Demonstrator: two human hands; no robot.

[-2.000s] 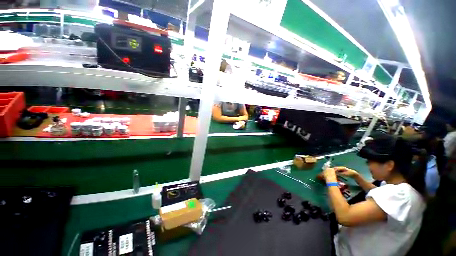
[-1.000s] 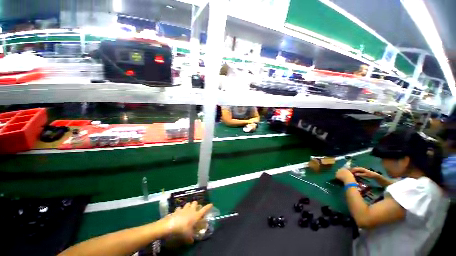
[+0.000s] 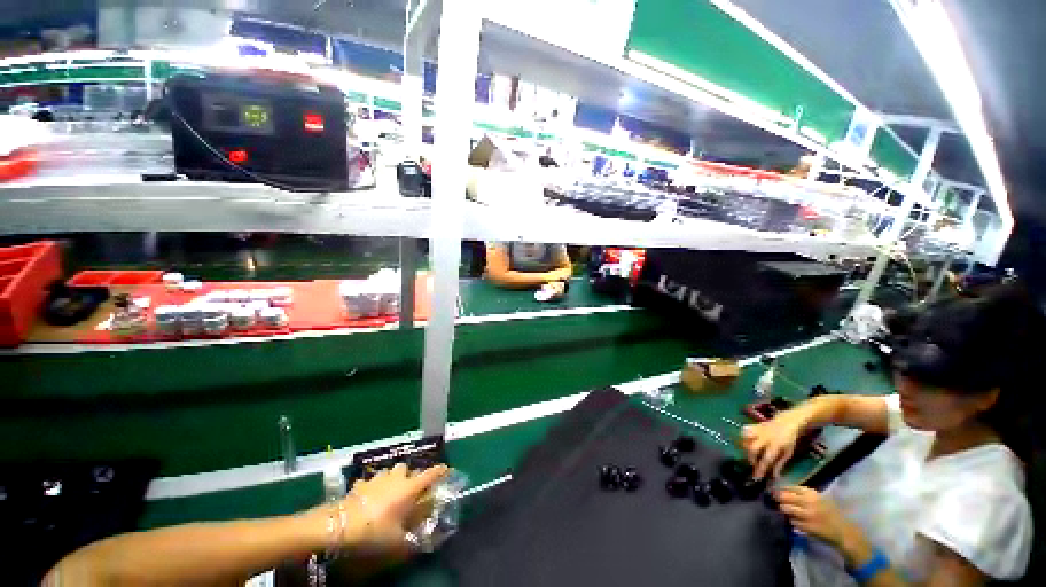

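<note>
My left hand (image 3: 388, 505) reaches in from the lower left, palm down, over the spot beside the white post. A crinkled clear plastic bag (image 3: 438, 525) shows at its fingertips. The brown carton seen there earlier is hidden, so I cannot tell whether my hand grips it. A black lettered fixture (image 3: 397, 454) stands just behind my fingers. A small white bottle (image 3: 334, 475) with a yellowish tip stands left of it. The paired fixtures at the bottom are mostly hidden by my forearm. My right hand is out of the picture.
A black mat (image 3: 551, 522) lies to the right, with glossy black housings (image 3: 688, 484) on it. A person (image 3: 941, 459) in white reaches to these housings. A white post (image 3: 442, 287) rises behind my hand. A black tray (image 3: 69, 499) lies at left.
My left arm has come in from the lower left and now covers the carton. The view has shifted slightly. The person at right has moved both hands down to the black housings.
</note>
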